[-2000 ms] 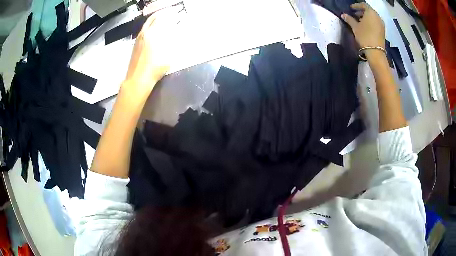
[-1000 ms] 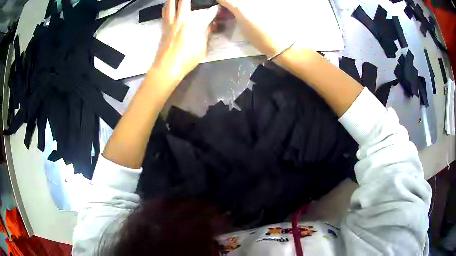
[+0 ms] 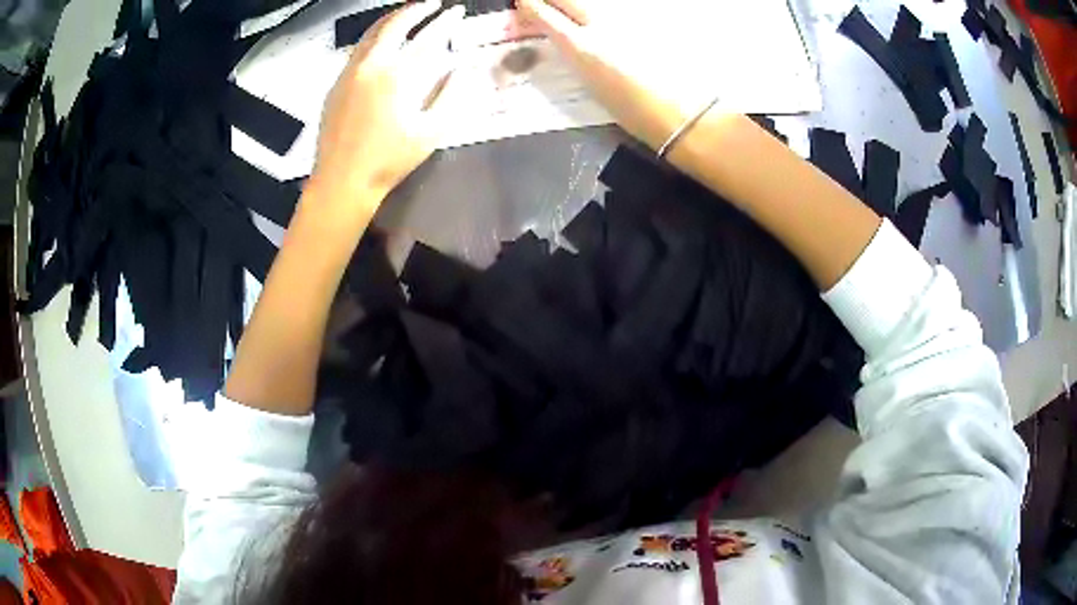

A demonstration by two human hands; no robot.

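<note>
My left hand (image 3: 384,101) rests on the white machine bed (image 3: 709,59) at the top, fingers bent toward a black strip (image 3: 490,6) at the top edge. My right hand (image 3: 561,30) reaches to the same strip from the right; its fingertips are cut off by the top edge. Whether either hand grips the strip is not clear. A dark oval mark (image 3: 520,57) shows on the bed between the hands. A large heap of black strips (image 3: 614,343) lies between my forearms, nearest my body.
A tangled pile of long black strips (image 3: 154,201) lies at left. Short black pieces (image 3: 971,166) are scattered at right, with a white narrow item (image 3: 1068,254) at the far right edge. Orange-red cloth (image 3: 71,567) shows at lower left.
My right hand has come from the dark pieces at upper right to the bed beside my left hand. Since one second ago, my left hand has shifted slightly left. The view has also shifted.
</note>
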